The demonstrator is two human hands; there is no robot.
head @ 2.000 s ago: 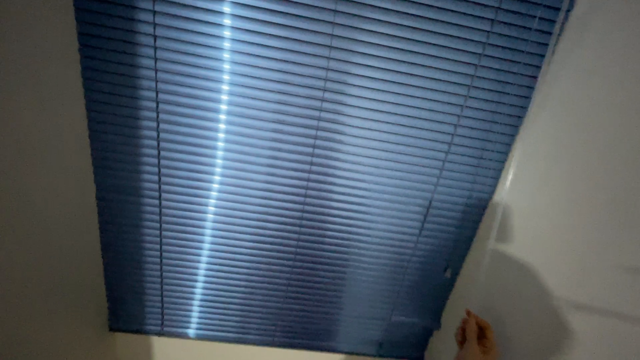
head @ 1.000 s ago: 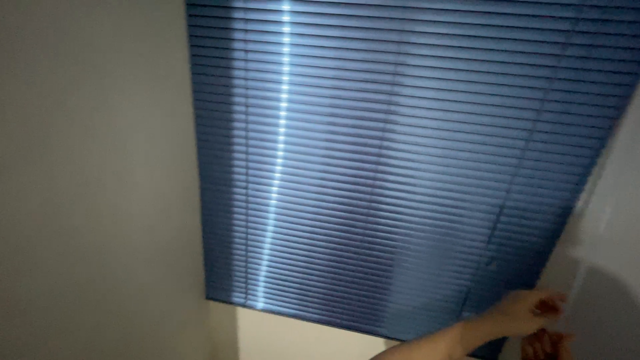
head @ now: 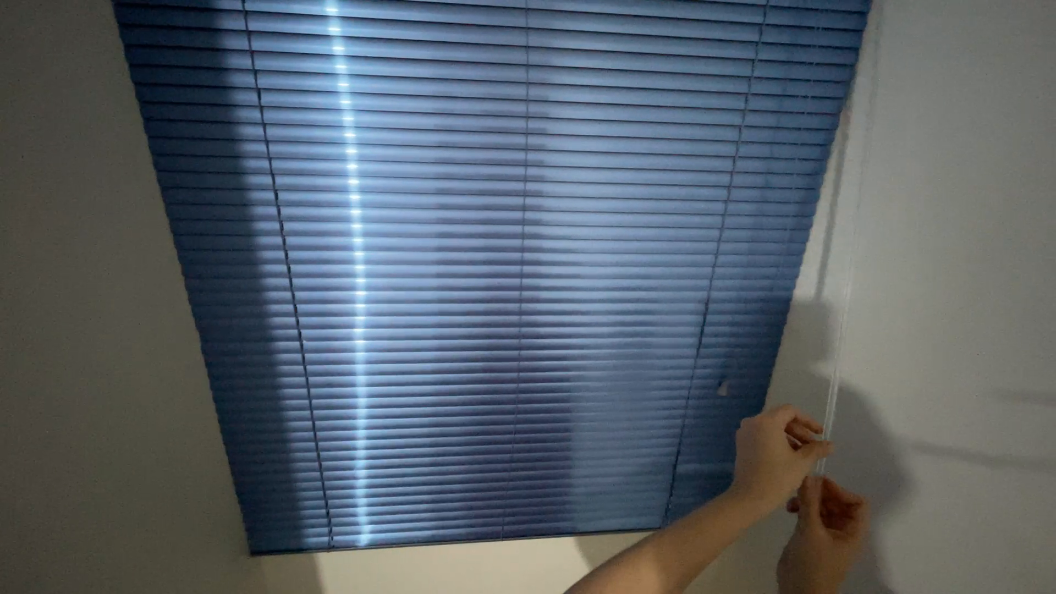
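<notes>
Blue horizontal slats make up a lowered venetian blind (head: 462, 280) that fills the middle of the view. A thin clear wand or cord (head: 841, 330) hangs along its right side, against the wall. My left hand (head: 780, 454) pinches this wand between thumb and fingers, near the blind's lower right corner. Just below, my right hand (head: 825, 524) has its fingertips closed on the lower part of the wand. A small pale cord tassel (head: 723, 387) hangs in front of the slats, up and to the left of my hands.
A pale wall (head: 965, 247) stands at the right, with shadows of the hands on it. Another plain wall (head: 82, 330) borders the blind on the left. The blind's bottom rail (head: 454, 542) runs above a light surface. A narrow vertical streak of light shines through the slats.
My left arm has come into view since the oldest frame, where only one hand showed at the lower right. Both hands are now together at the wand. The view has shifted.
</notes>
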